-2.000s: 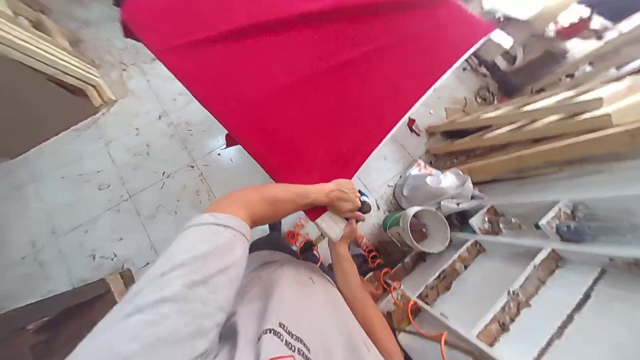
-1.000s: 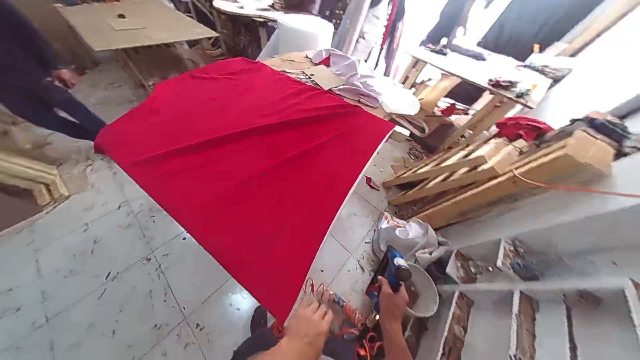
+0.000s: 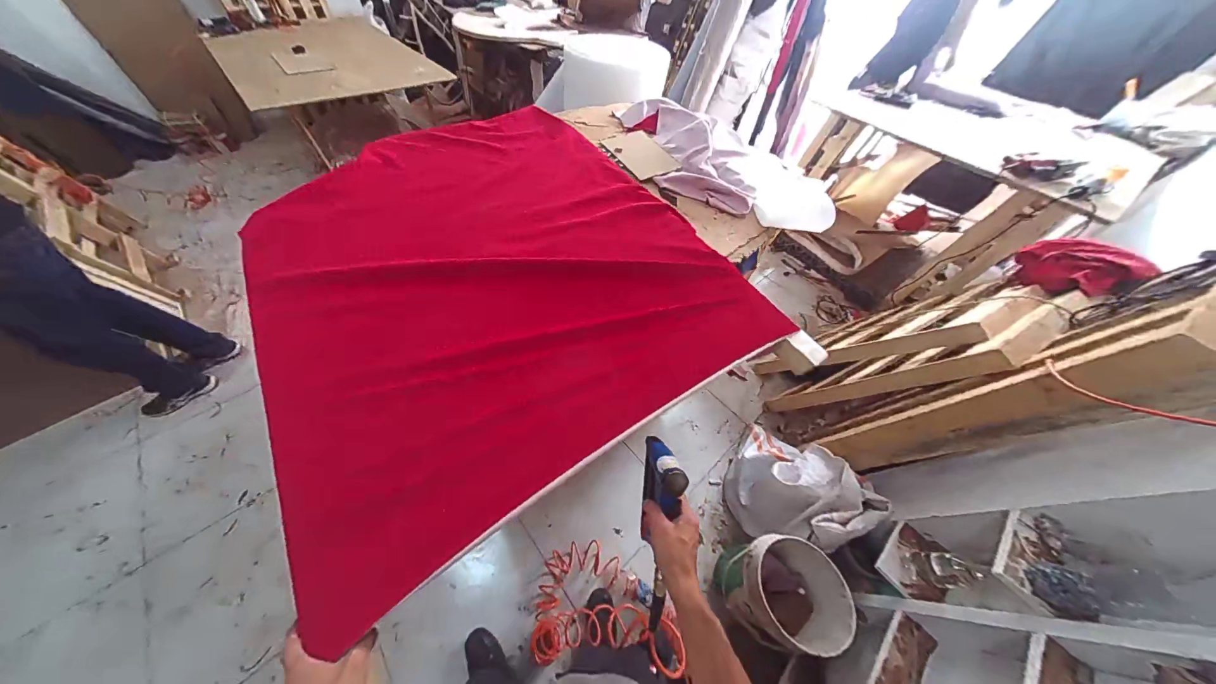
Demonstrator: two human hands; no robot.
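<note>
A large sheet of red fabric [image 3: 494, 323] is spread over a flat piece whose pale edge shows along the right side. My left hand [image 3: 328, 660] grips its near corner at the bottom of the view. In my right hand [image 3: 673, 537] is a blue and black pneumatic stapler [image 3: 664, 475], held upright just right of the pale edge and apart from the fabric. An orange coiled air hose [image 3: 608, 636] hangs below it, near my dark shoes.
A white bucket [image 3: 798, 594] and a white sack [image 3: 798, 489] stand right of my right hand. Wooden frames [image 3: 1007, 351] lie beyond them. Compartmented shelving [image 3: 950, 608] fills the lower right. A person in dark trousers [image 3: 95, 323] stands at left, near a board-topped table [image 3: 323, 62].
Two seconds ago both hands were together at the fabric's near corner. Since one second ago, my left hand has taken hold of that corner, and the view has shifted.
</note>
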